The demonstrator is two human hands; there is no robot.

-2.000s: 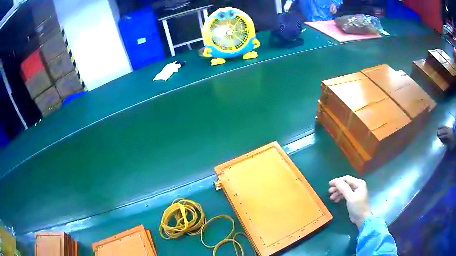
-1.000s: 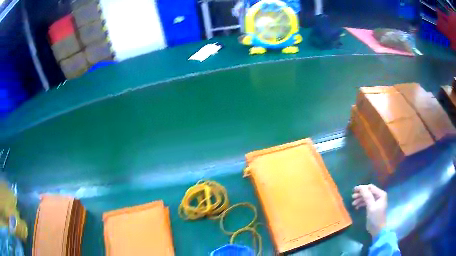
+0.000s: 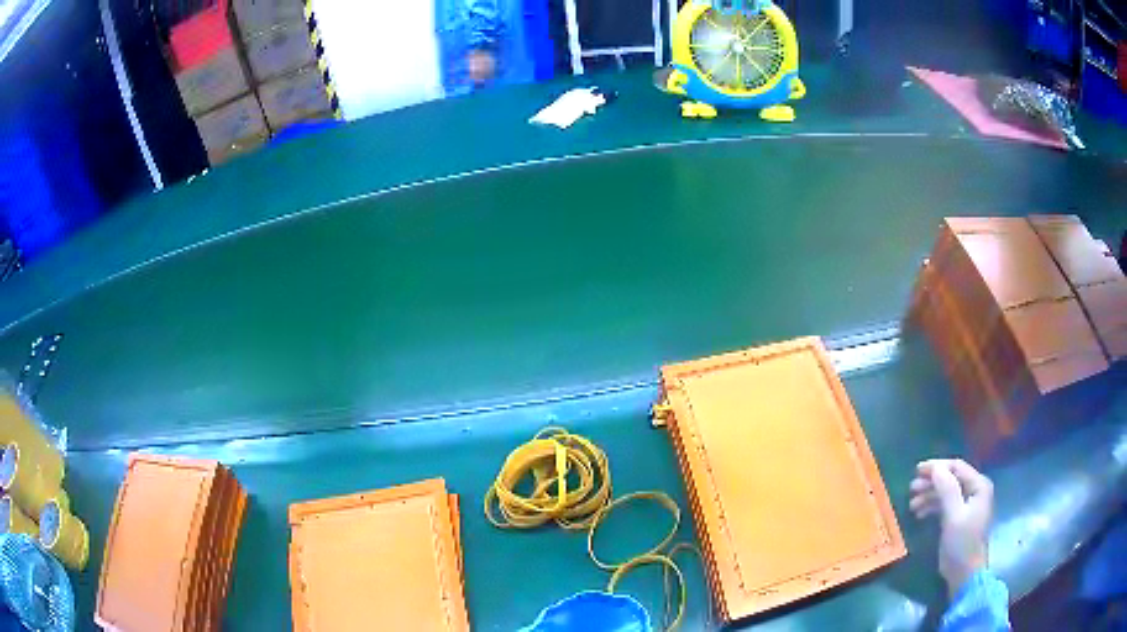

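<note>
An orange fixture plate stack (image 3: pixel 791 469) lies right of centre, with a grooved outline on top and a small yellowish piece at its upper left. My right hand (image 3: pixel 958 512) is just right of it, fingers loosely curled, with nothing visible in it and a gap to the stack. Tangled yellow rubber bands (image 3: pixel 544 482) lie left of the stack, with single loops beside them. Two more orange plate stacks (image 3: pixel 371 562) (image 3: pixel 167 537) are at lower left, the nearer one cut off by the frame. My left hand is not in view.
Tall banded stacks (image 3: pixel 1007 321) stand at right. A blue object (image 3: pixel 591 614) shows at the bottom edge. Yellow cylinders (image 3: pixel 37 494) and a blue ribbed object (image 3: pixel 31 586) are far left. Across the belt are a desk fan (image 3: pixel 735 56), white cloth (image 3: pixel 571 106) and a person's blue sleeve (image 3: pixel 476 31).
The view has turned left, bringing the left stacks and yellow cylinders further in. A blue object has appeared at the bottom and a person at the back. My right hand stays beside the stack.
</note>
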